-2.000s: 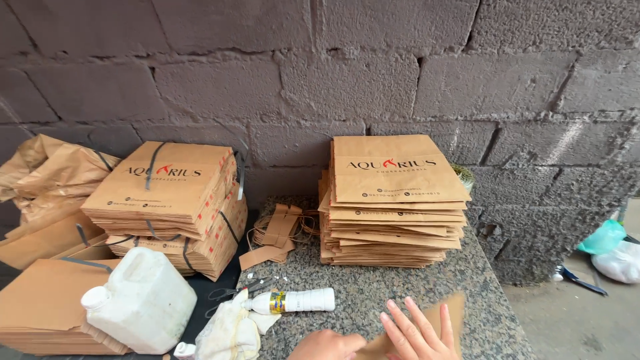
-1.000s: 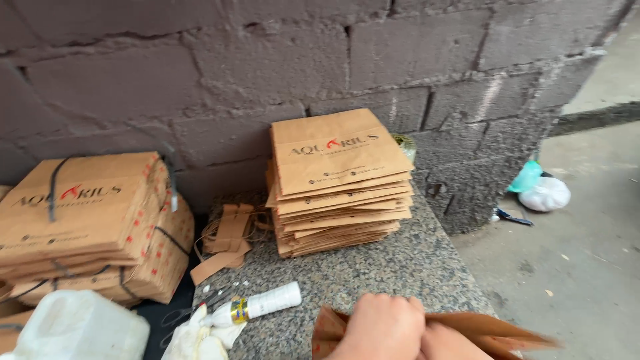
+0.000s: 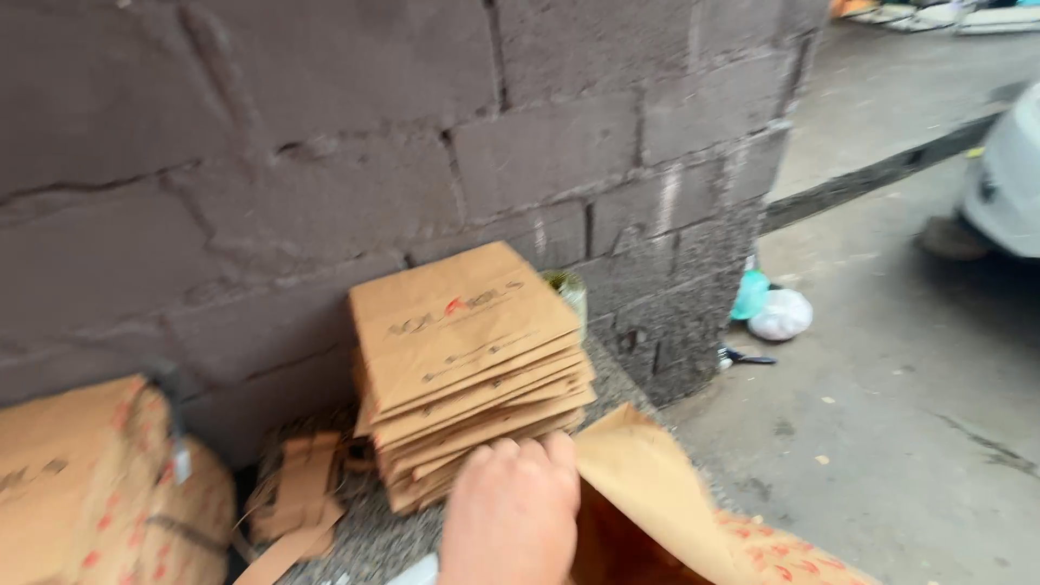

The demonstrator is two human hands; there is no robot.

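Observation:
Near the bottom centre, my left hand (image 3: 513, 508) is closed on the edge of a brown kraft paper bag (image 3: 650, 471). The bag's mouth gapes to the right of the fist, and its side bears red print. My right hand is out of sight. Just behind my left hand rises a stack of flat kraft paper bags (image 3: 471, 325) with printing on the top one, on the granite slab (image 3: 382, 512). At the left lies a strapped bundle of paper bags (image 3: 73, 479). Brown cardboard strips (image 3: 305, 487) lie between bundle and stack.
A painted block wall (image 3: 325, 187) runs behind the slab. A glass jar (image 3: 571, 296) stands behind the stack. On the concrete floor at the right are a white plastic bag (image 3: 780, 314), a teal bag (image 3: 749, 294) and a dark-handled object (image 3: 749, 357). Part of a white vehicle (image 3: 1011, 179) shows farther right.
The view has swung right. The bag, lying flat under my hands two seconds ago, now gapes at its mouth. My right hand has left the view.

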